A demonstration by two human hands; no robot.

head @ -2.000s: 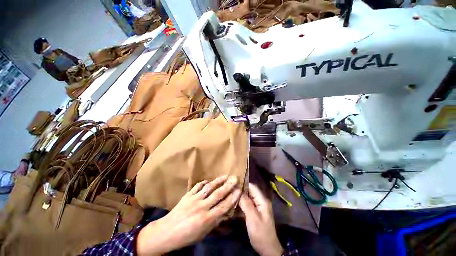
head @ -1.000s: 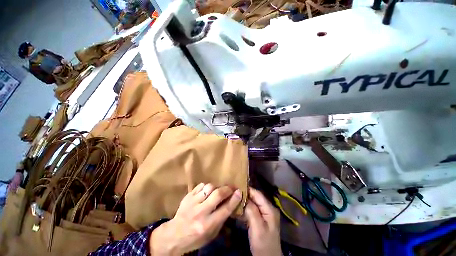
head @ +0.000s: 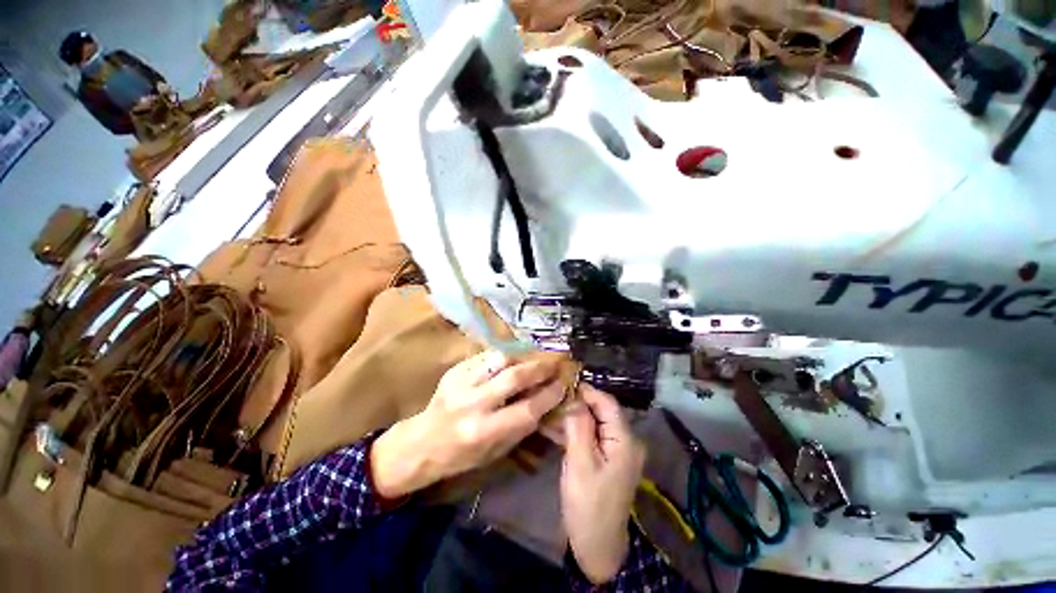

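Note:
A tan bag body panel point(head: 394, 359) lies left of the white sewing machine point(head: 741, 209), its edge near the dark presser foot area point(head: 608, 330). My left hand point(head: 481, 417) holds the panel edge with fingers bent, just in front of the presser foot. My right hand point(head: 596, 475) pinches the same edge from the right, fingertips close to my left hand's. The fingers hide the exact spot they hold. Whether the panel is under the foot cannot be told.
Teal-handled scissors point(head: 735, 504) and yellow-handled pliers point(head: 666, 510), partly hidden, lie right of my right hand. Brown looped straps point(head: 174, 359) and stacked bag pieces point(head: 127, 521) are at left. More brown pieces point(head: 695, 41) lie behind the machine. A person point(head: 110, 87) is at far upper left.
Both hands have moved up along the panel edge, close to the presser foot. The panel is bunched more than before. The view has moved closer to the machine head.

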